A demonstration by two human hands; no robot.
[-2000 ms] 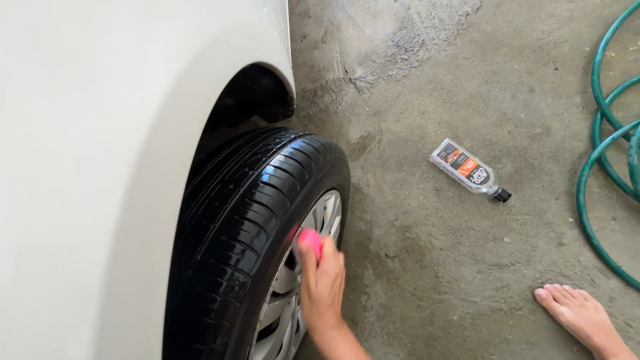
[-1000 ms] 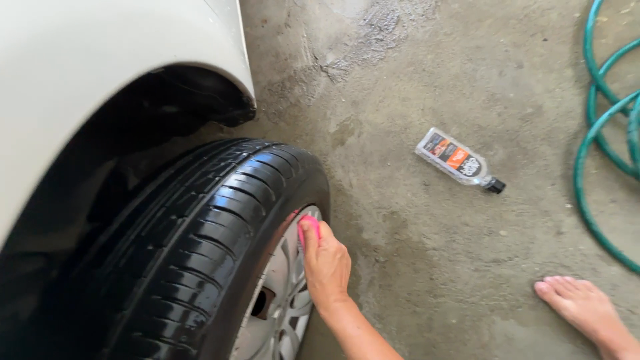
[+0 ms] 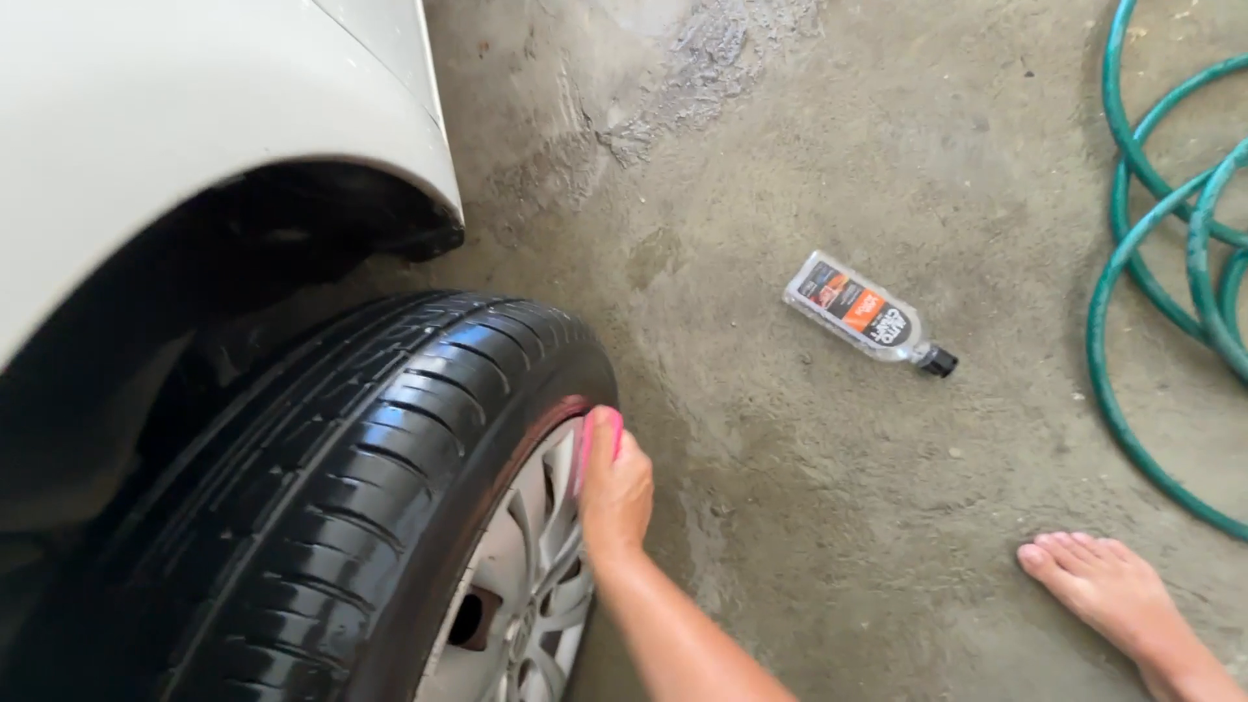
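Observation:
My right hand is closed on a pink pad, which it holds against the upper edge of a silver spoked wheel rim, beside the tire's sidewall. Most of the pad is hidden by my fingers. The black rubber tire has a glossy, wet-looking tread, and a reddish tint shows on the sidewall near the pad. A clear plastic Auto Craft bottle with a black cap lies on its side on the floor, to the right of the tire. My left hand is out of view.
The white car fender arches over the tire at the upper left. A green garden hose lies coiled at the right edge. A bare foot rests on the concrete floor at the lower right. Damp patches mark the concrete.
My right hand stays closed on the pink pad at the rim's upper part. The view has shifted, showing more of the tread and wheel arch. Bottle, hose and foot remain in place.

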